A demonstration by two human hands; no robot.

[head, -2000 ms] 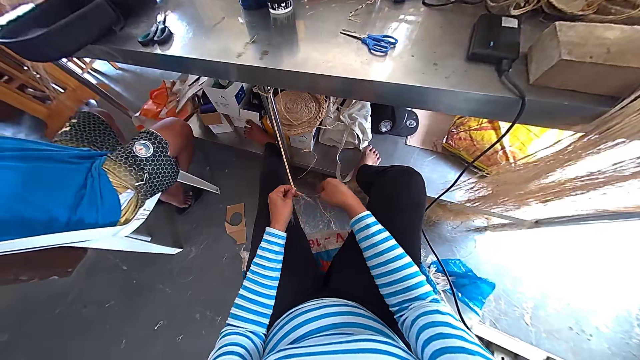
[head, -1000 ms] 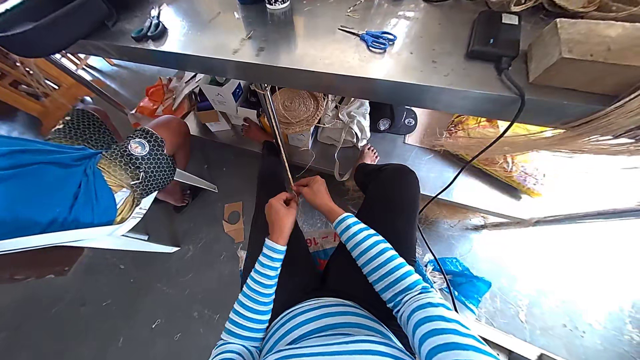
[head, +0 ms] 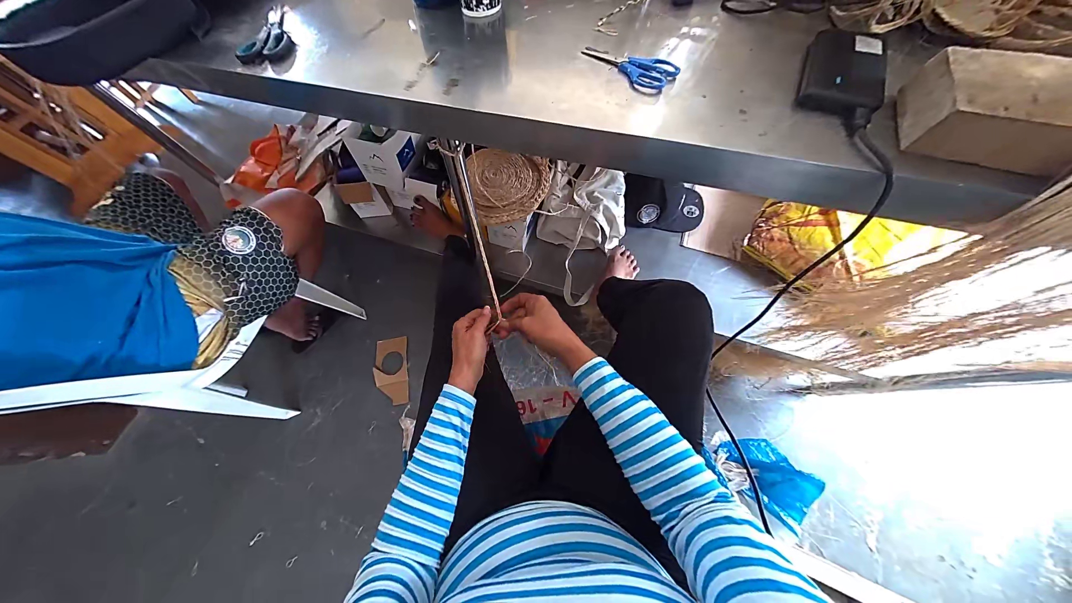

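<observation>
A thin braided fibre cord [head: 483, 251] runs from a metal table leg [head: 460, 188] down to my hands, above my lap. Close to its lower end, my left hand [head: 471, 339] pinches the cord between thumb and fingers. Right beside it, my right hand [head: 536, 322] has its fingertips closed on loose strands at the same spot. Fine strands hang below the fingers; exactly which strand each hand grips is hard to tell. Blue-handled scissors [head: 643, 72] lie on the metal table [head: 536, 100] ahead.
Darker scissors [head: 266, 38], a black power adapter [head: 842, 71] and a beige block [head: 988, 109] are on the table. The adapter's black cable [head: 791, 280] hangs down at my right. A seated person [head: 251, 260] is at the left. Under the table are a coiled fibre mat [head: 507, 182], boxes and bags.
My hands were apart two seconds ago, with strands between them. They came together at the cord's lower end and remain close there now.
</observation>
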